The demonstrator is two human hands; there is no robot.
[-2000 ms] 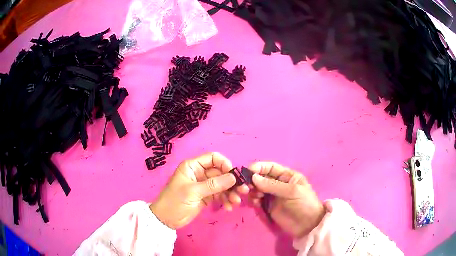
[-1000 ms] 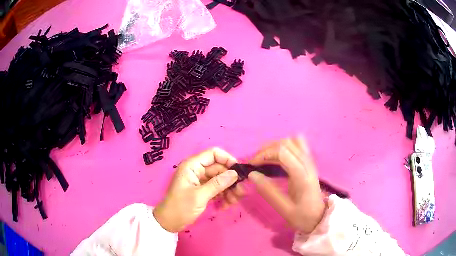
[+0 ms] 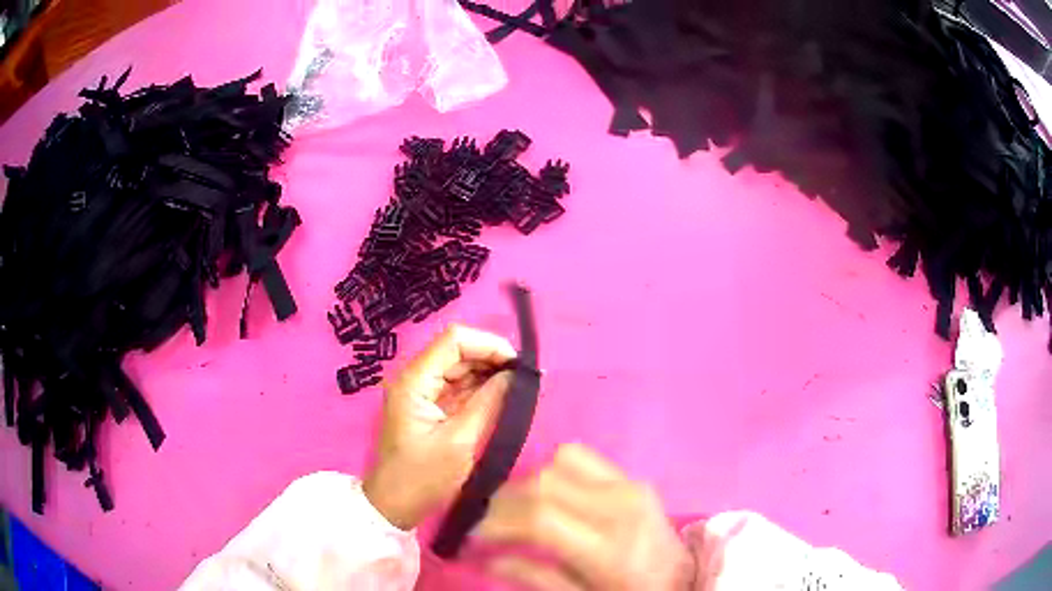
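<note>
A black webbing strap (image 3: 509, 427) runs from above my left hand's fingertips down and left to near the table's front edge. My left hand (image 3: 444, 427) pinches it near its upper part. A buckle part on the strap cannot be made out. My right hand (image 3: 583, 525) is blurred, just right of the strap's lower end; whether it touches or grips the strap cannot be told. A loose pile of black pronged buckle parts (image 3: 421, 237) lies beyond my left hand.
The pink table (image 3: 692, 300) bears a tangled heap of finished straps (image 3: 138, 219) at left, a very large webbing heap (image 3: 808, 104) at upper right, a crumpled clear bag (image 3: 381, 58) at the top, and a phone (image 3: 972, 450) with a white scrap (image 3: 978, 343) at right.
The strap has swung from lying rightward to running up and down across my left fingers. My right hand has moved down and left. The buckle part seen earlier between the fingers no longer shows.
</note>
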